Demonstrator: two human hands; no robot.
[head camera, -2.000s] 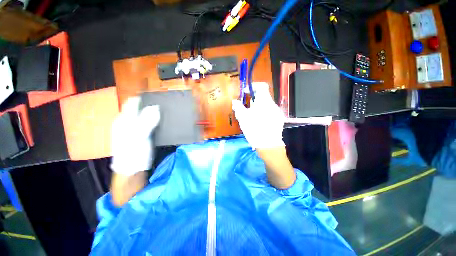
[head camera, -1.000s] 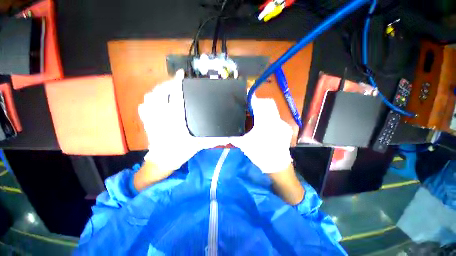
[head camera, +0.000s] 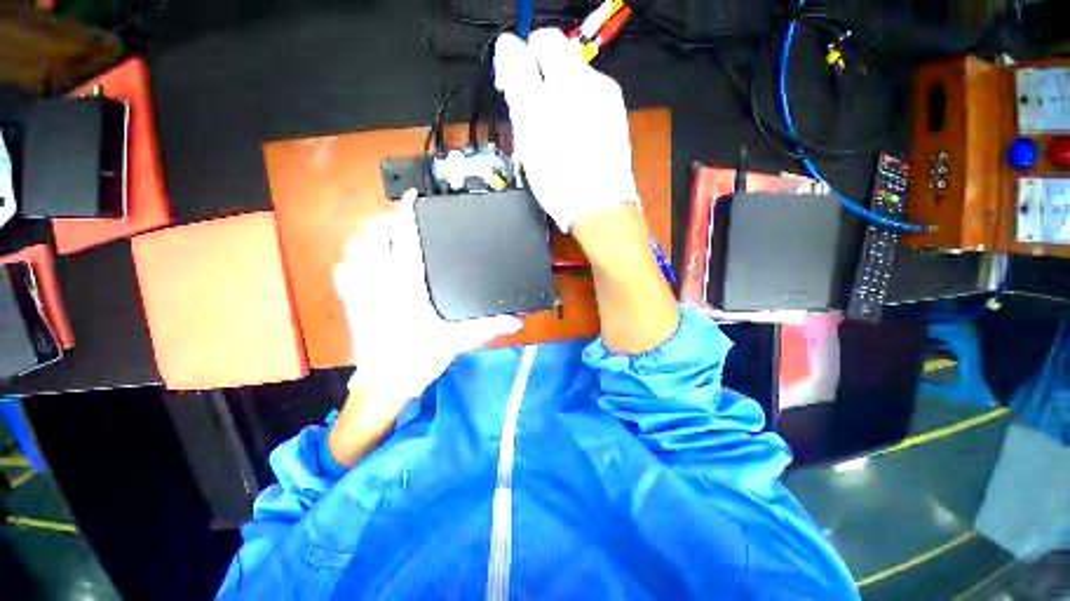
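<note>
A black set-top box (head camera: 487, 255) lies on the orange-brown test fixture board (head camera: 340, 176), its far edge against the whitish connector block (head camera: 469, 169). My left hand (head camera: 393, 299), in a white glove, holds the box at its left side and near edge. My right hand (head camera: 568, 127), also gloved, is beyond the box, over the board's far edge, with its fingers near the blue cable (head camera: 525, 14). Whether its fingers grip the cable is hard to tell. The marker pen (head camera: 663, 260) is partly hidden by my right forearm.
Another set-top box (head camera: 774, 250) lies on a foam pad at right, beside a remote control (head camera: 880, 241) and an orange switch box (head camera: 956, 153). A bare foam pad (head camera: 219, 301) is left of the board. More boxes (head camera: 73, 156) lie at far left. AV plugs (head camera: 601, 28) lie beyond the board.
My right hand has left the box's right side and moved away beyond the board. The blue cable no longer crosses the board. My left hand stays on the box at the connector block.
</note>
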